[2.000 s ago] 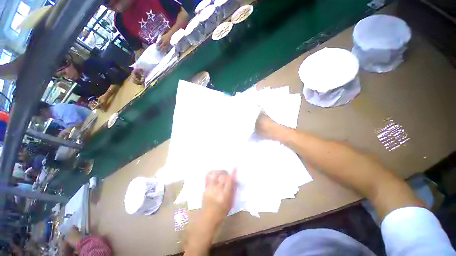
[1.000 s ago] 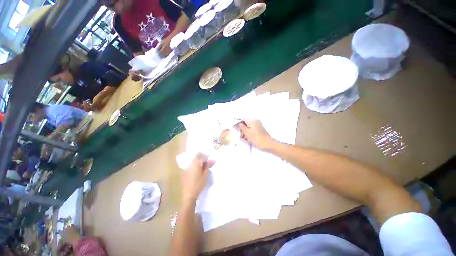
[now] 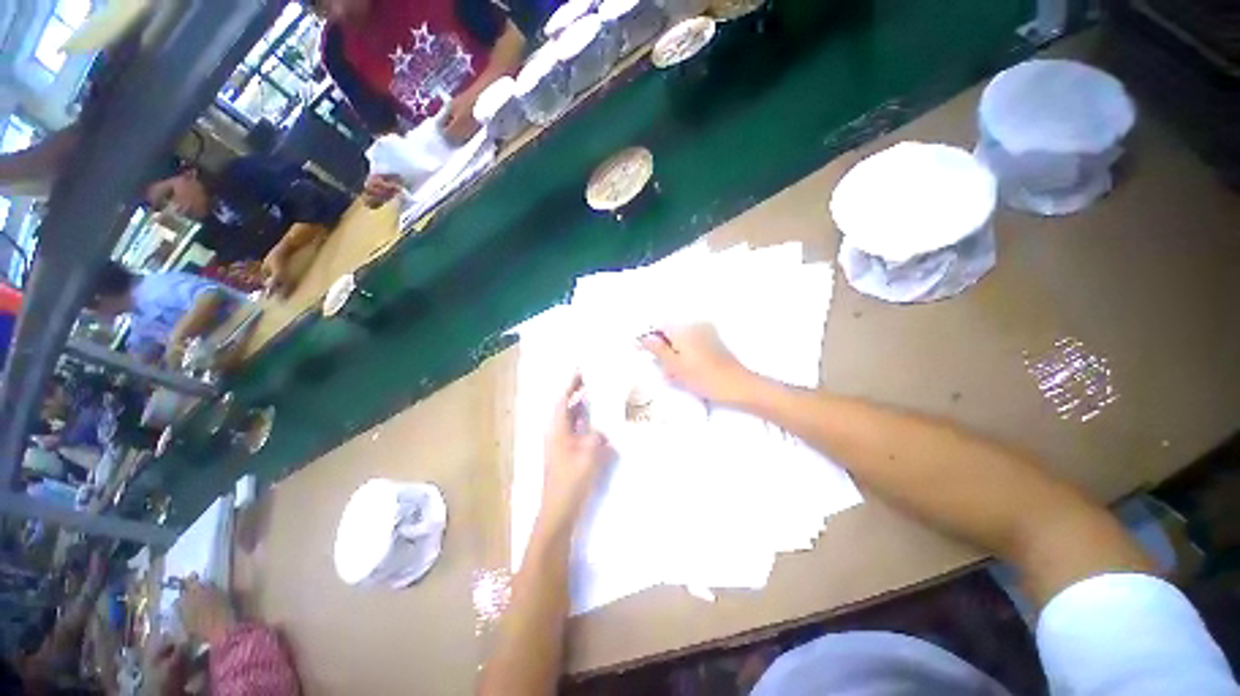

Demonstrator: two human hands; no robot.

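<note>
A fanned stack of white paper sheets point(image 3: 734, 503) lies in front of me on the cardboard. On it, a round metal piece point(image 3: 639, 404) is mostly covered by white paper, with a small gold-coloured part showing. My left hand point(image 3: 578, 449) is at the left side of the piece, fingers on the folded paper. My right hand point(image 3: 691, 364) is at its upper right, fingers closed on the paper edge. The glare hides the exact folds.
Two white wrapped stacks point(image 3: 914, 204) stand at the right, and a wrapped piece point(image 3: 390, 533) lies at the left. The green conveyor belt point(image 3: 476, 292) beyond carries bare metal pieces point(image 3: 622, 180). Other workers sit across the belt, and a red sleeve point(image 3: 252, 662) shows lower left.
The raised sheet has come down, and paper is now folded over more of the metal piece. My left hand has moved up and right. Bare pieces on the belt have shifted.
</note>
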